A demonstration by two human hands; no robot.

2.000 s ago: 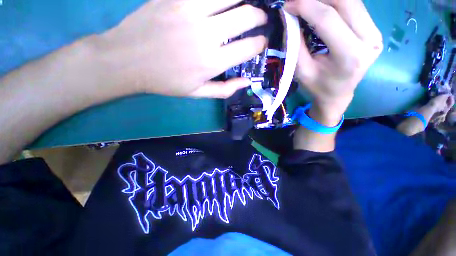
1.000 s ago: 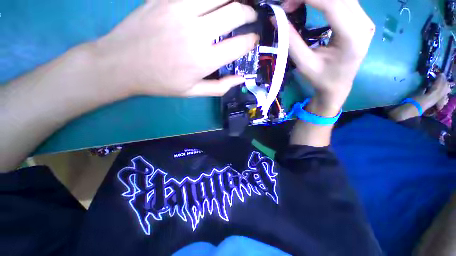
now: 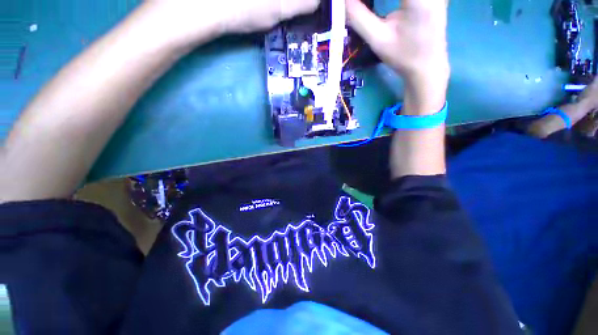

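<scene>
A black boxy chassis (image 3: 283, 98) with exposed boards and metal parts lies on the green bench mat. A white flat cable (image 3: 335, 55) runs along it from the top edge down to its near end. Red and orange wires and an orange-yellow patch (image 3: 309, 114) show beside it. My left hand (image 3: 279, 12) is at the chassis's far left, its fingers partly cut off by the top edge. My right hand (image 3: 413, 36) is at the far right, its thumb beside the flat cable and its other fingertips out of frame. What either hand grips is hidden.
The green bench (image 3: 197, 111) has small loose bits at left. Another black unit (image 3: 570, 33) lies far right, near another person's hand (image 3: 588, 98). A further assembly (image 3: 159, 193) is below the bench edge at left. A blue wrist strap (image 3: 419, 118) is on my right wrist.
Both hands have moved up toward the top edge, uncovering more of the chassis's near part. The chassis appears higher and further left. The assembly below the bench edge shows more.
</scene>
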